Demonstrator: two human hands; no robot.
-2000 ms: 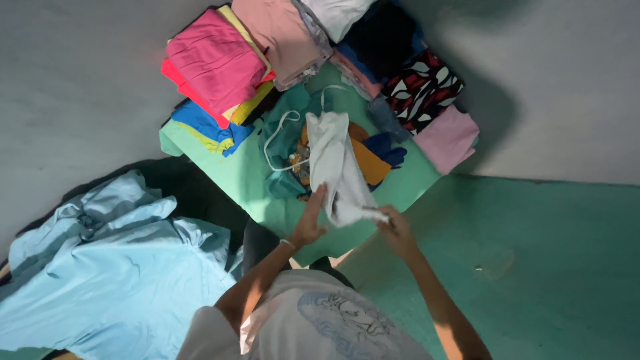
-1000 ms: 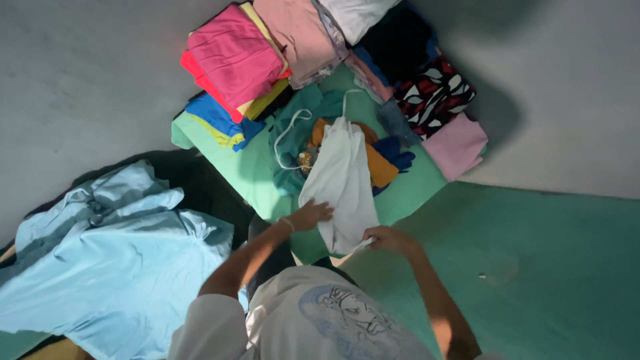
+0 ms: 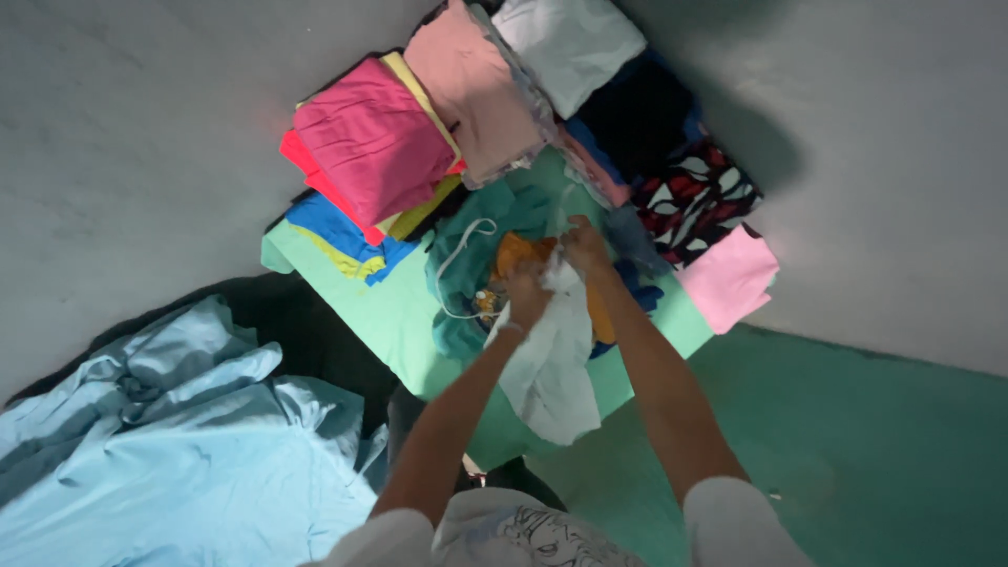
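Note:
A white cloth garment point(image 3: 551, 370) with thin white straps lies lengthwise over the near middle of the green-covered table. My left hand point(image 3: 528, 291) is at its upper left edge, fingers bent against the cloth; its grip is partly hidden. At the garment's top, my right hand point(image 3: 583, 244) pinches the fabric where a strap starts. A white strap point(image 3: 445, 272) loops to the left over a crumpled teal garment point(image 3: 472, 236). Orange cloth point(image 3: 600, 315) and dark blue cloth point(image 3: 642, 291) show beside and beneath the white garment.
Folded clothes ring the far side: a pink stack point(image 3: 374, 142), a peach stack point(image 3: 472, 94), white cloth point(image 3: 571, 47), black cloth point(image 3: 642, 114), a patterned garment point(image 3: 697, 201) and light pink cloth point(image 3: 732, 276). Blue cloth point(image 3: 339, 236) lies left. A large light blue cloth point(image 3: 197, 472) is heaped at lower left.
Both hands have moved from the garment's lower end up to its top, near the straps. The white garment now hangs nearer the table's front edge.

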